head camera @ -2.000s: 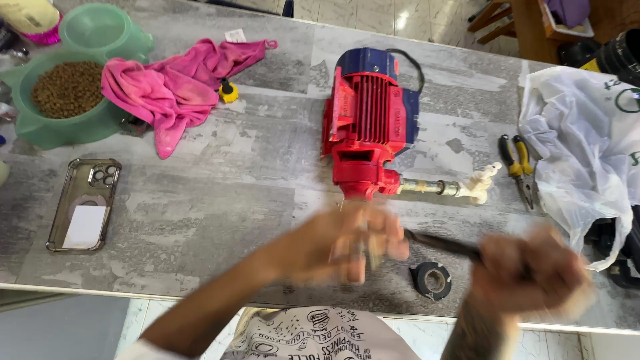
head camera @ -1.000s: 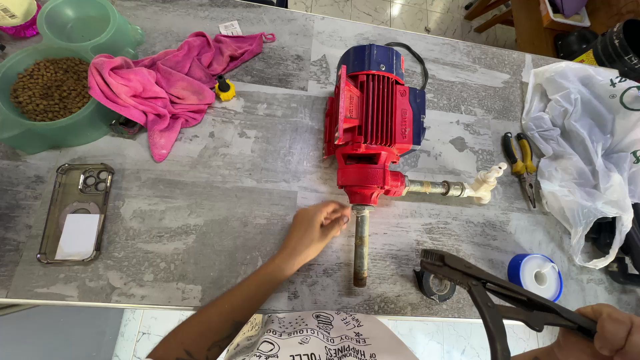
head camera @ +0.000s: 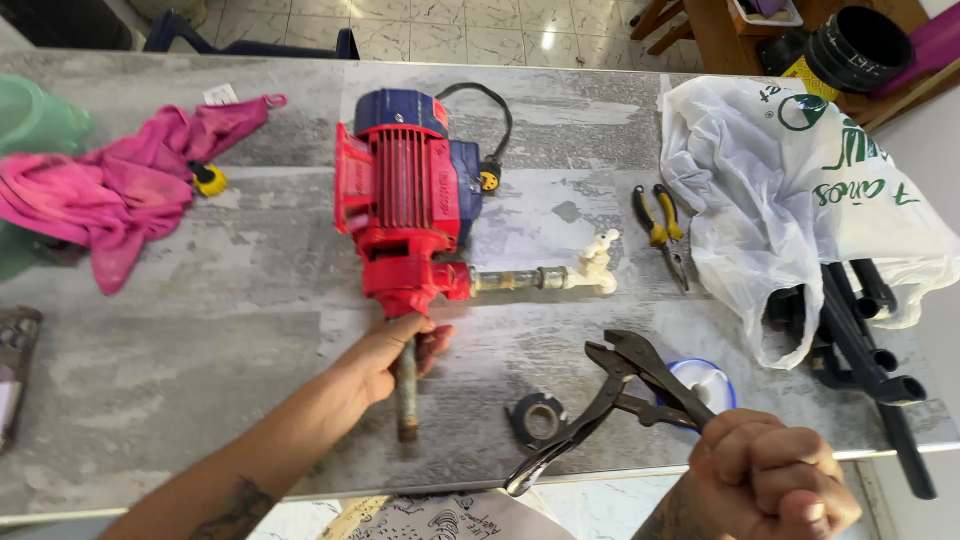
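Note:
A red and blue electric water pump [head camera: 405, 187] lies on the grey table. From its lower end a metal pipe [head camera: 407, 405] points toward me, and my left hand [head camera: 397, 352] is wrapped round that pipe close to the pump body. Another metal pipe [head camera: 510, 280] leaves the pump's right side and ends in a white plastic tap [head camera: 598, 266]. My right hand [head camera: 772, 472] grips one handle of locking pliers [head camera: 637, 375]; their jaws are apart and touch no pipe. Part of my left hand's grip is hidden behind the pipe.
Black electrical tape [head camera: 540, 421] and a blue-rimmed tape spool [head camera: 701, 390] lie near the pliers. Farther right are yellow-black pliers [head camera: 662, 232] and a white plastic bag [head camera: 750, 195] with black pipe fittings [head camera: 862, 337]. A pink cloth [head camera: 142, 180] and green bowl [head camera: 37, 112] are at left.
The locking pliers have moved left, and their handles are spread wider. My left hand, which was beside the top of the lower pipe, now holds it. The view has shifted.

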